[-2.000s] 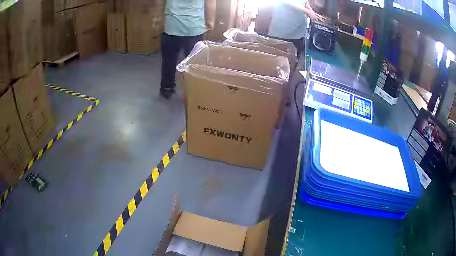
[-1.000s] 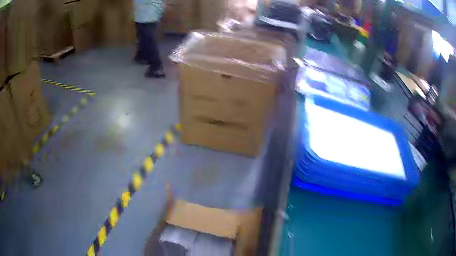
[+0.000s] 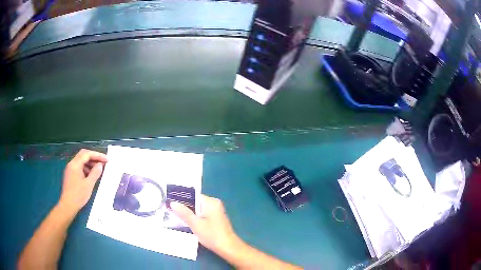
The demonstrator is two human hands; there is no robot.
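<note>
A white manual [image 3: 111, 211] with a grey headphone picture lies in front of me on the green bench. My left hand [image 3: 82, 178] holds its upper left edge, fingers curled at the corner. My right hand [image 3: 207, 224] grips its right edge, with the thumb on a small black card [image 3: 180, 194] that lies on the manual's right side. A loose pile of black cards [image 3: 284, 188] lies to the right. A manual stack [image 3: 393, 200] with the same headphone picture is farther right.
A black retail box [image 3: 266, 55] with blue icons stands on the dark green conveyor [image 3: 126, 89]. A blue tray [image 3: 350, 101] holding black headphones is at the upper right. A rubber band [image 3: 339, 214] lies between cards and manual stack. Dark clothing shows at the lower right edge.
The view has swung from the floor, cartons and tray stack to the bench and conveyor. Both hands, absent before, are now in view holding the manual, the right also on the card.
</note>
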